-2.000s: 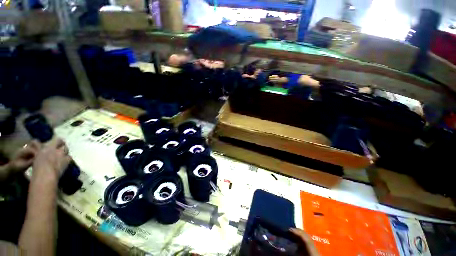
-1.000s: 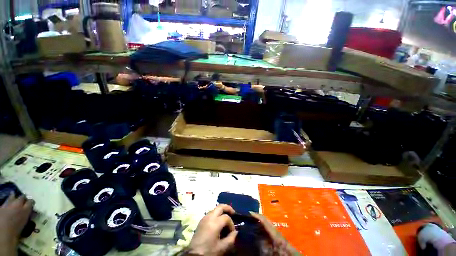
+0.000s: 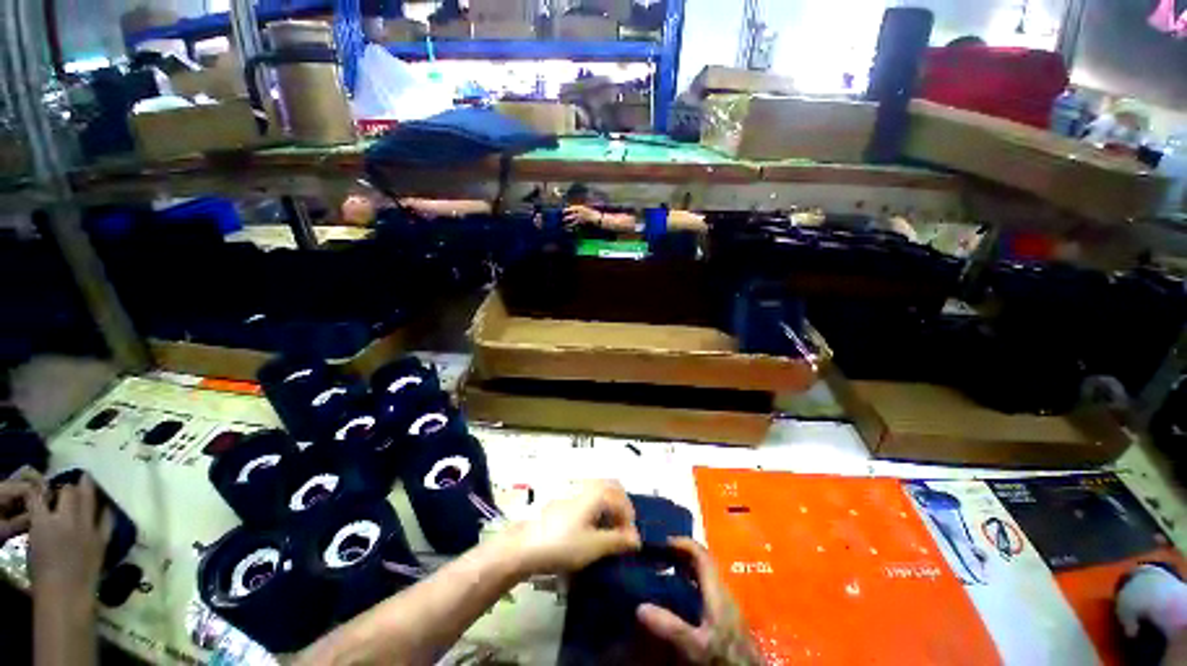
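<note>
A dark speaker housing (image 3: 605, 601) is between my hands at the bottom centre. My right hand (image 3: 696, 605) holds its right side, with the fingers curled round it. My left hand (image 3: 588, 527) has its fingertips closed together at the housing's upper edge; whether a small part is between them cannot be told. A dark rounded pad (image 3: 664, 517) lies on the bench just behind the housing, partly hidden by my hands. Clustered dark housings (image 3: 313, 492) with white rings stand left of my hands, some with thin wires sticking out.
Two stacked cardboard trays (image 3: 612, 414) stand behind the work, with another tray (image 3: 976, 436) at right. An orange printed sheet (image 3: 833, 566) covers the bench right of my hands. Another person's hands (image 3: 59, 520) work at far left; a white-gloved hand (image 3: 1152, 599) is at far right.
My left hand, out of view two seconds ago, came to the housing. Since one second ago its fingers moved up and right, and its forearm now stretches in front of the cluster. The view has swung right since the earliest frame.
</note>
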